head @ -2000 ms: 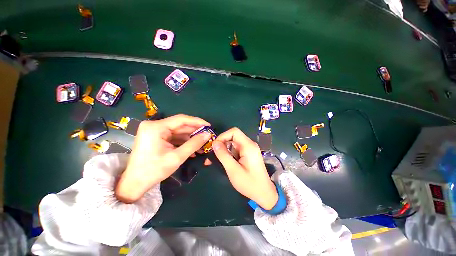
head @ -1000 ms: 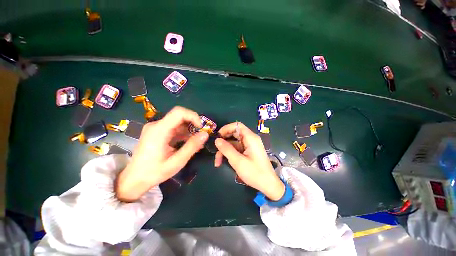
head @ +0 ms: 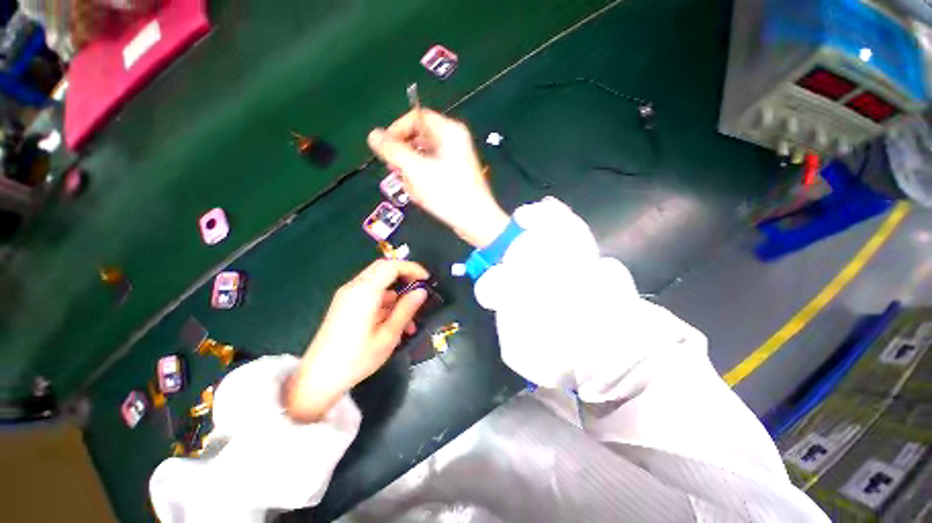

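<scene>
My left hand (head: 353, 332) is at the mat's middle, thumb and fingers closed on a dark-rimmed watch case (head: 417, 289), mostly hidden by the fingers. My right hand (head: 434, 169) is raised farther forward and apart from it, beside the belt edge. A slim metal tool, apparently tweezers (head: 413, 96), sticks up from its fingers. Open pink-rimmed cases (head: 384, 221) lie just below my right hand, one partly covered by it. A dark display screen with an orange ribbon cable (head: 433, 345) lies right of my left hand.
More cases (head: 228, 290) and screens with orange ribbons (head: 215, 350) lie at left. The green belt (head: 255, 112) carries a pink bezel (head: 214, 226), a screen and a case (head: 439, 62). A black cable (head: 596, 86), power supply (head: 818, 92) and pink folder (head: 133, 56) are also in view.
The view has swung right and tilted. My hands, close together before at the held case, are now apart; my right hand has moved away forward, my left still holds the case.
</scene>
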